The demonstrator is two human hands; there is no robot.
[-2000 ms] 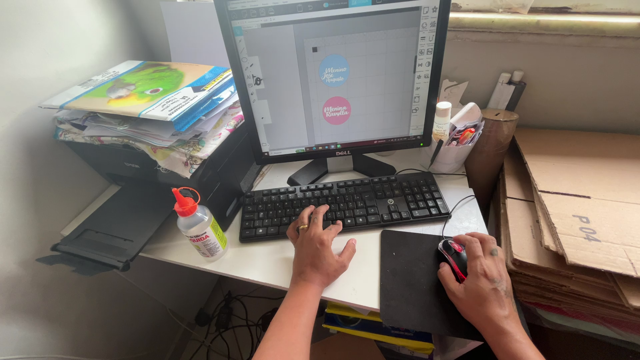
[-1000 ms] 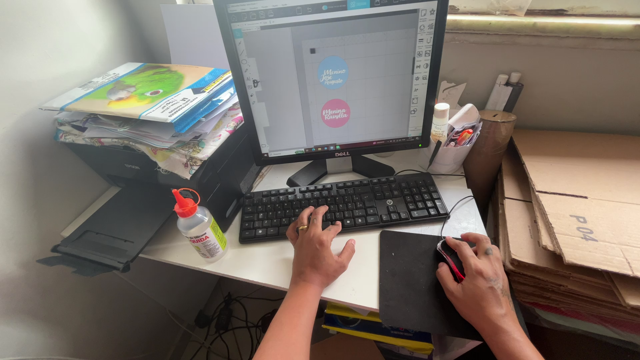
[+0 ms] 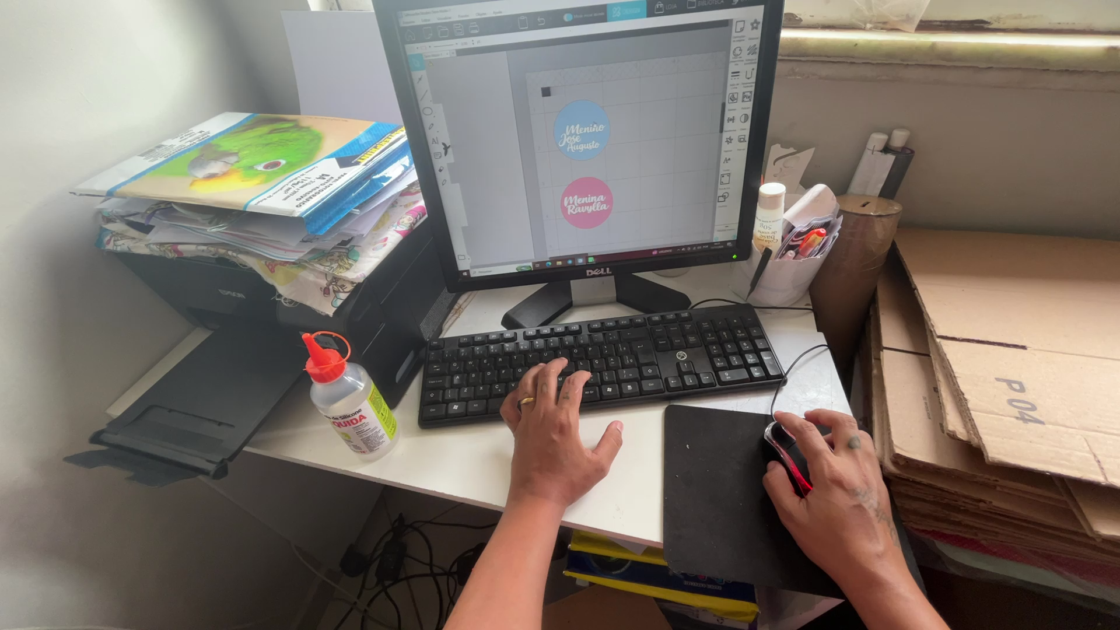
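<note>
My left hand (image 3: 560, 437), with a ring on one finger, rests its fingertips on the lower keys of a black computer keyboard (image 3: 604, 359), thumb spread over the white desk. On a black mouse pad (image 3: 709, 490), my right hand (image 3: 836, 490) is closed around a black and red computer mouse (image 3: 787, 455). Behind the keyboard stands a Dell monitor (image 3: 490, 157), showing a design program with a blue circle and a pink circle, each bearing white writing. A clear glue bottle (image 3: 350, 411) with a red cap stands left of the keyboard.
At left, a black Epson printer (image 3: 367, 324) carries piled papers and a pack with a parrot picture (image 3: 254, 162). Right of the monitor are a white cup of pens (image 3: 792, 276) and a brown cylinder (image 3: 853, 249). Flattened cardboard (image 3: 1032, 324) is stacked at right. Cables (image 3: 402, 551) hang below.
</note>
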